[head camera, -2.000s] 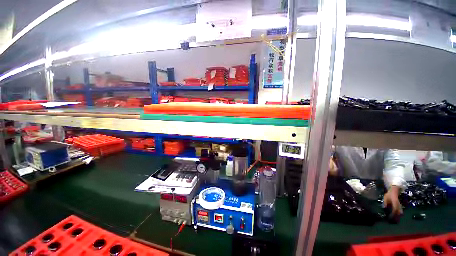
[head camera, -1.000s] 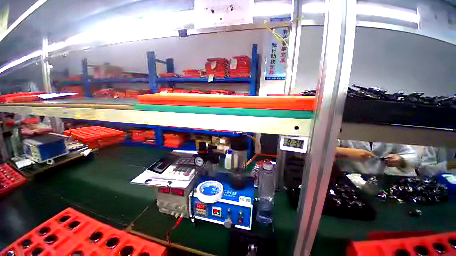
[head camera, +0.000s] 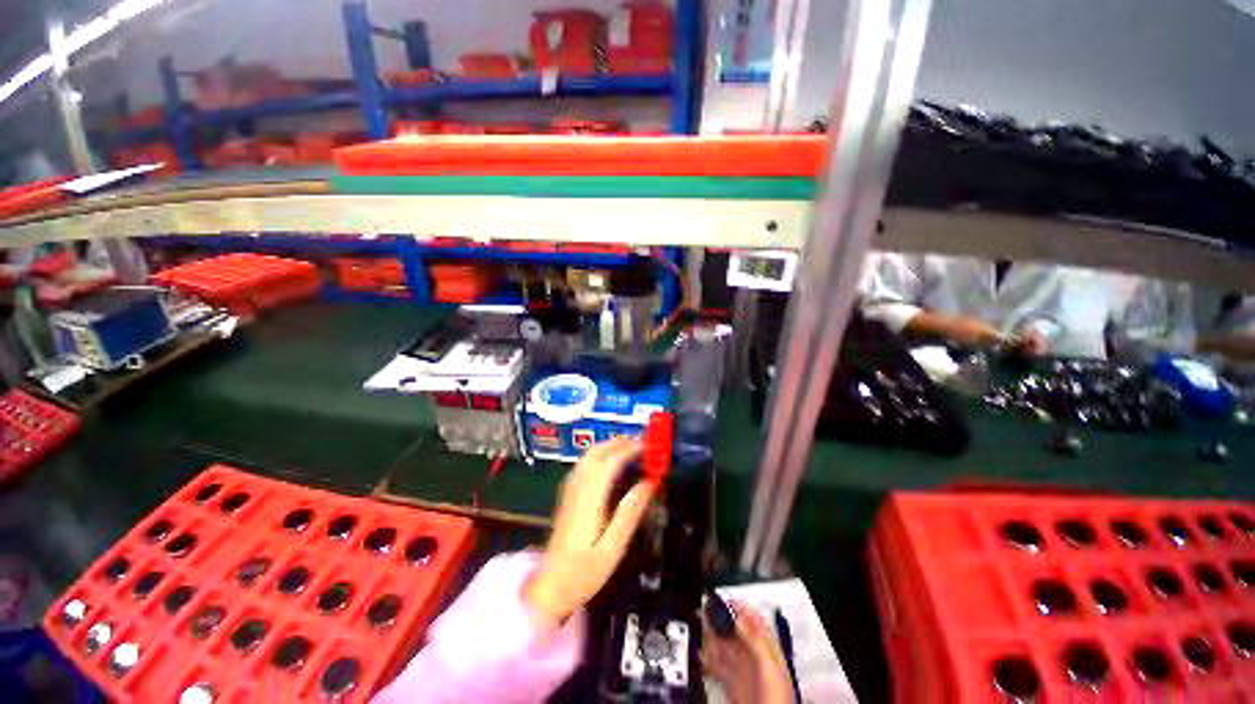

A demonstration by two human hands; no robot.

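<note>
My left hand [head camera: 592, 536], in a pink sleeve, has its fingers and thumb at the left side of the red clamp handle [head camera: 659, 447] and seems to grip it. The handle stands upright above the dark fixture, with a silver metal plate [head camera: 654, 649] at its base. My right hand [head camera: 753, 660] is right of the fixture, partly cut off by the bottom edge, with a small dark round unit [head camera: 720, 615] at its fingertips.
A red tray of round units [head camera: 430, 525] lies left, and a red tray stack [head camera: 902, 550] right. A white sheet [head camera: 812, 635] with a pen lies beside my right hand. Behind are a blue control box [head camera: 622, 409], a power supply [head camera: 475, 424] and a metal post [head camera: 815, 344].
The view has tilted down. Both hands, the fixture with its red handle and the white sheet have come into view; more of both red trays shows.
</note>
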